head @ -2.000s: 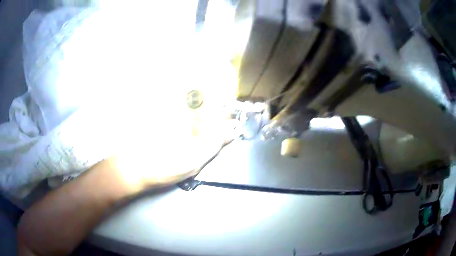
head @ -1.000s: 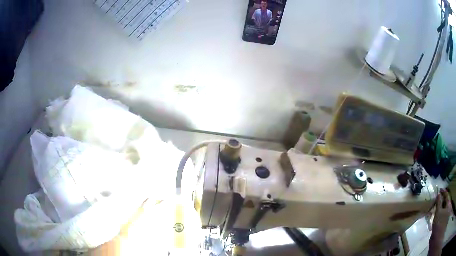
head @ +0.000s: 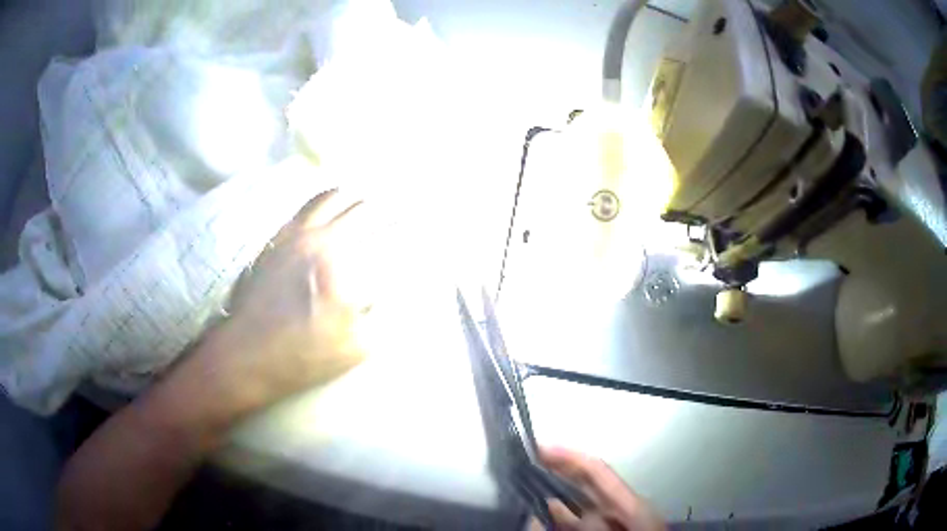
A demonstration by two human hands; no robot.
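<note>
My right hand is at the bottom centre, cut off by the lower edge, closed on the handles of the black fabric shears. The blades are slightly parted and point up and away, left of the machine. My left hand lies at the left on the white garment piece, fingers bent. Its fingertips are washed out by glare, and whether they pinch cloth is hard to see. The garment is bunched at the left and fades into glare near the middle.
The cream sewing machine head stands at the upper right, with its presser foot area and a tan knob low on it. The yellow strip is left of it. The pale table's front edge curves along the bottom.
The view has tilted down from the wall and machine top. The shears have left the place under the arm and are now in my right hand. My left hand is now left of the needle area.
</note>
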